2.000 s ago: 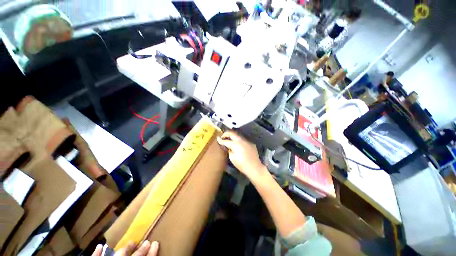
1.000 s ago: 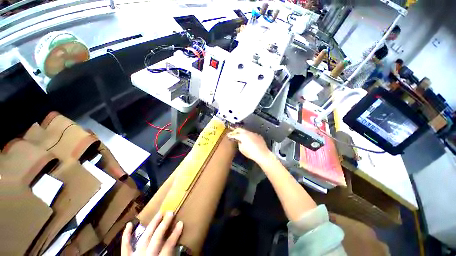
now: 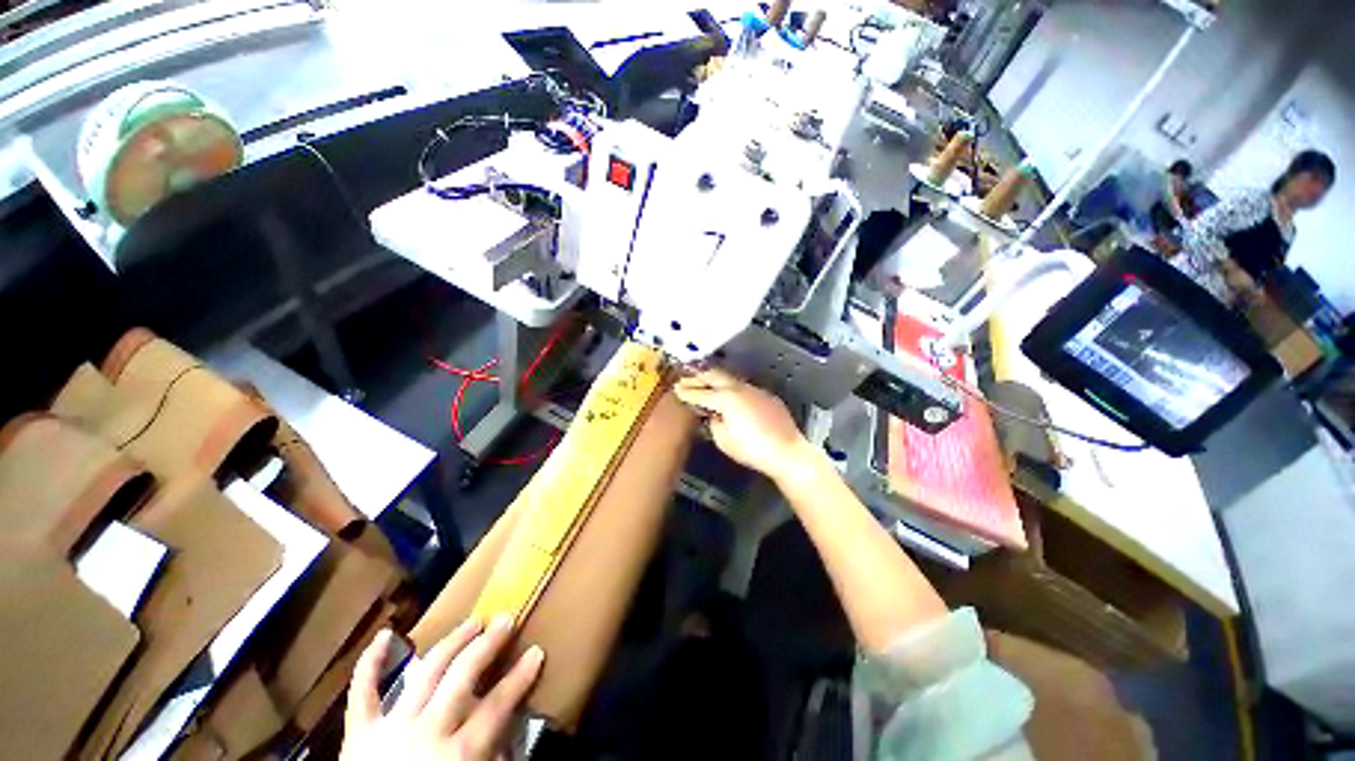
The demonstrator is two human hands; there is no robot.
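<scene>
A tan bag panel (image 3: 617,528) lies over the machine arm, with a long yellow template (image 3: 568,473) bearing black handwriting along it. The template's far end is under the white sewing head (image 3: 713,223). My left hand (image 3: 446,691) lies with spread fingers on the near end of the template and panel, pressing them. My right hand (image 3: 739,419) is at the far end, fingers bent together at the panel's edge beside the needle area. Whether its fingertips pinch the panel or a small item cannot be told. The needle area is mostly hidden.
Stacked tan panels (image 3: 193,520) with white sheets are at the left. A green-rimmed fan (image 3: 167,156) stands behind them. A control screen (image 3: 1152,354) on a post and a red-topped block (image 3: 951,461) are at the right. A person (image 3: 1260,231) is at the far right.
My left hand has moved up along the template from the bottom edge and spread out. My right hand stays near the needle area. The view has shifted, and a person now shows at the far right.
</scene>
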